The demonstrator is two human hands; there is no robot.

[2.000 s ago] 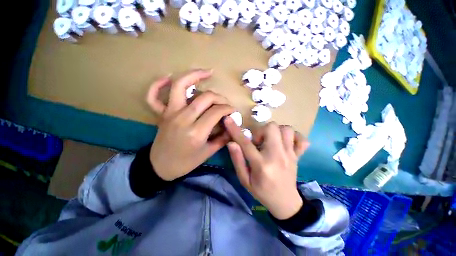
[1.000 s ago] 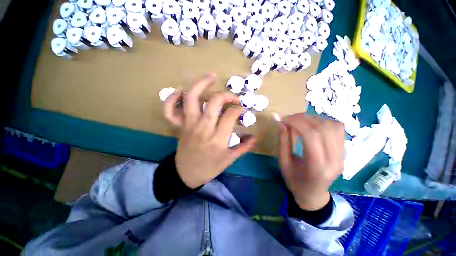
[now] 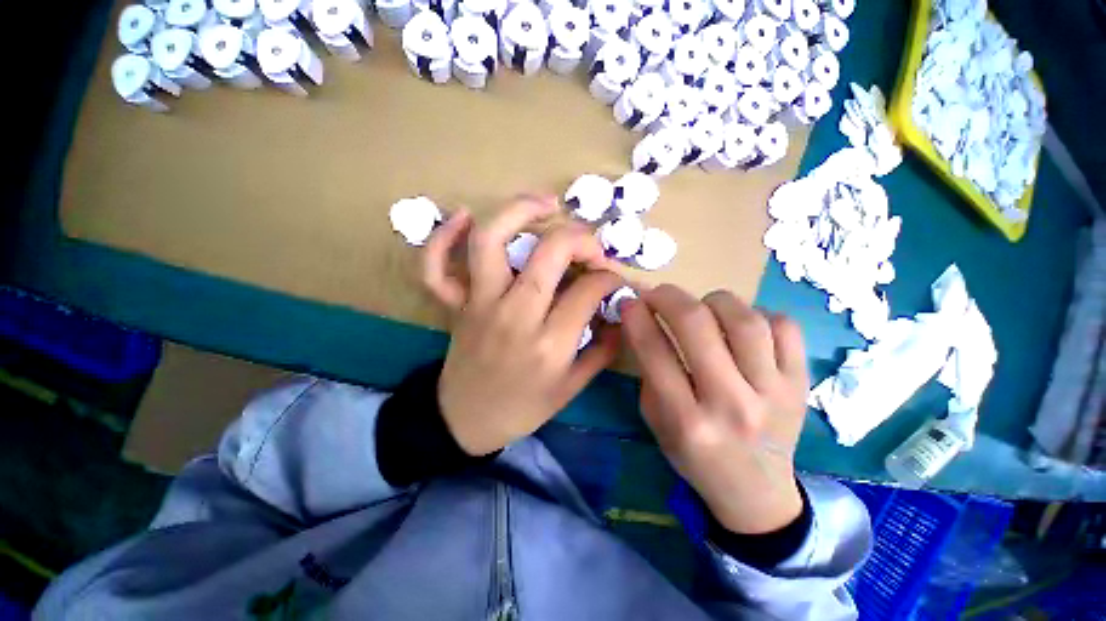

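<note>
A white cylindrical part (image 3: pixel 619 303) stands near the cardboard's front edge, between the fingertips of both hands. My left hand (image 3: pixel 516 322) has its thumb and forefinger around that part; its other fingers are spread over more white parts, partly hidden. My right hand (image 3: pixel 722 400) touches the top of the same part with its fingertips; whether a pad is in them is hidden. A small group of capped parts (image 3: pixel 622 234) stands just beyond. One more capped part (image 3: pixel 416 220) stands left of my left hand.
Many upright cylinders (image 3: pixel 522 34) fill the far side of the cardboard sheet (image 3: pixel 243 182). On the right are a loose pad pile (image 3: pixel 837 224), a yellow tray (image 3: pixel 904 109) of white pieces, a crumpled white wipe (image 3: pixel 891 370) and a lying bottle (image 3: pixel 924 453). Blue crates (image 3: pixel 910 534) are below.
My right hand has come back left from the side to the part at my left fingertips. My left hand has shifted slightly right, its thumb and forefinger now around that part. The view has shifted slightly.
</note>
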